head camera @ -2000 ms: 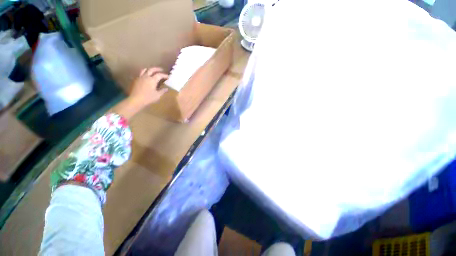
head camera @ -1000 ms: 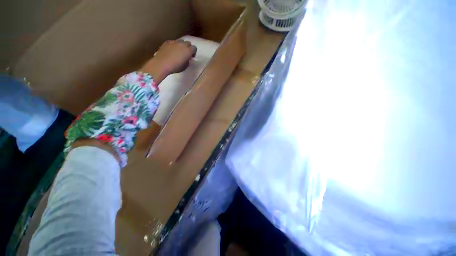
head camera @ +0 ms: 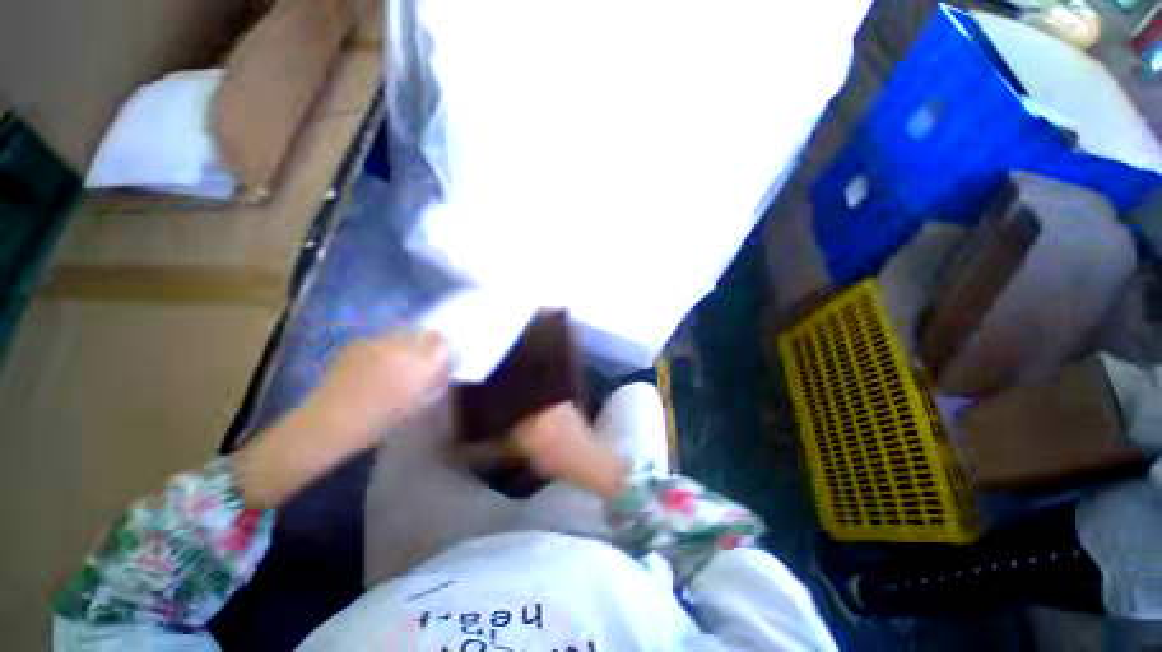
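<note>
My left hand (head camera: 390,373) is blurred and closed on a white foam pad (head camera: 479,329), held at the rim of a small brown carton (head camera: 542,366) on my lap. My right hand (head camera: 561,439) is at the near side of this carton, its fingers on or just inside the wall. The carton is dark inside and blurred. The large glaring white foam bundle (head camera: 624,140) in clear film stands just beyond it.
At the left, the pad carton (head camera: 280,96) with white pads (head camera: 166,138) stands on the cardboard-covered table (head camera: 153,382). At the right are a yellow crate (head camera: 877,414), blue bins (head camera: 937,127), another person's arm and brown cartons (head camera: 1039,427).
My left hand has left the pad carton and come to my lap with a white pad. My right hand and the small carton now show. The view has swung to the right.
</note>
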